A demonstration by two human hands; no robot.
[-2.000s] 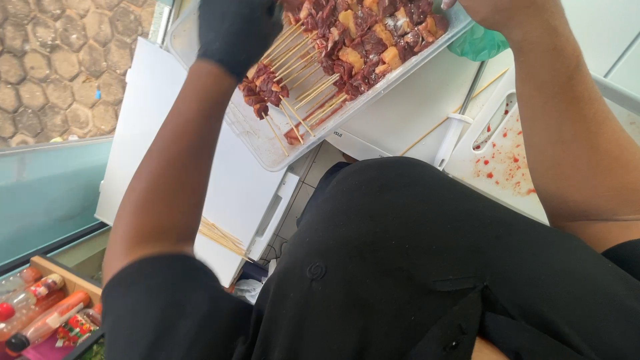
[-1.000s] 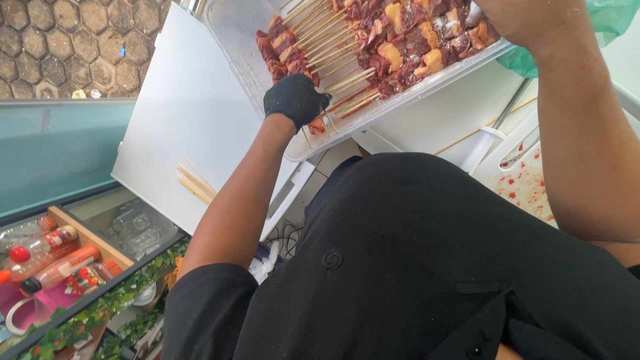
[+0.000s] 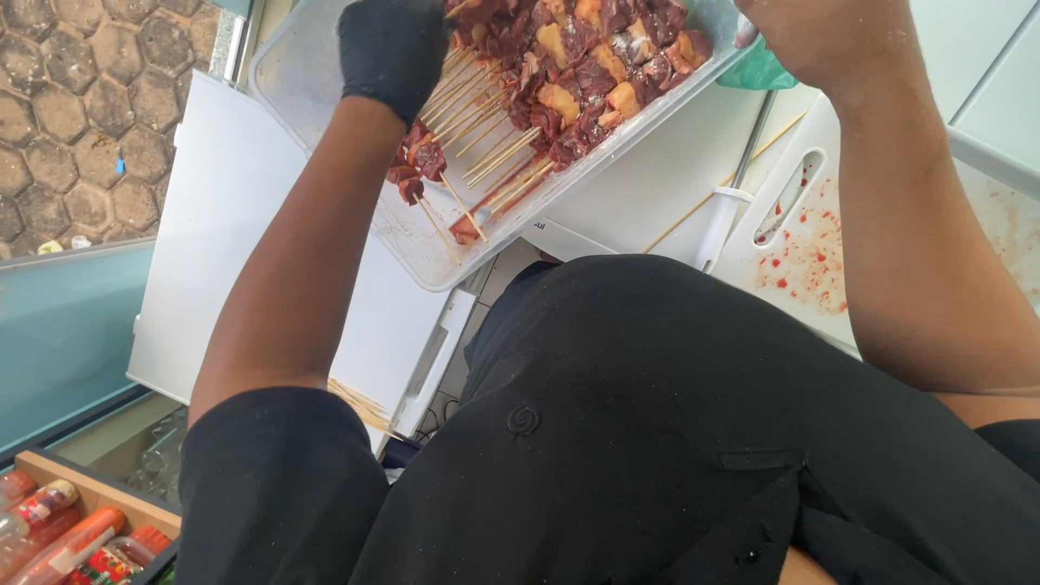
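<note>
A clear plastic tub at the top middle holds many raw meat skewers on thin wooden sticks, with red liquid in its near corner. My left hand, in a black glove, is over the left part of the tub, above two skewers; its fingers are cut off by the top edge and hidden behind the hand. My right hand, bare, is at the tub's right rim at the top edge, beside a green plastic bag. Whether its fingers grip the rim cannot be told.
A white cutting board with red spots lies at the right, beside a white handle and a loose wooden stick. Bare wooden sticks lie on the white lid at the left. Sauce bottles stand in a box at the lower left.
My left hand has moved from the tub's near left corner up toward the top edge, uncovering the ends of the two skewers there. My right hand stays near the tub's right side.
</note>
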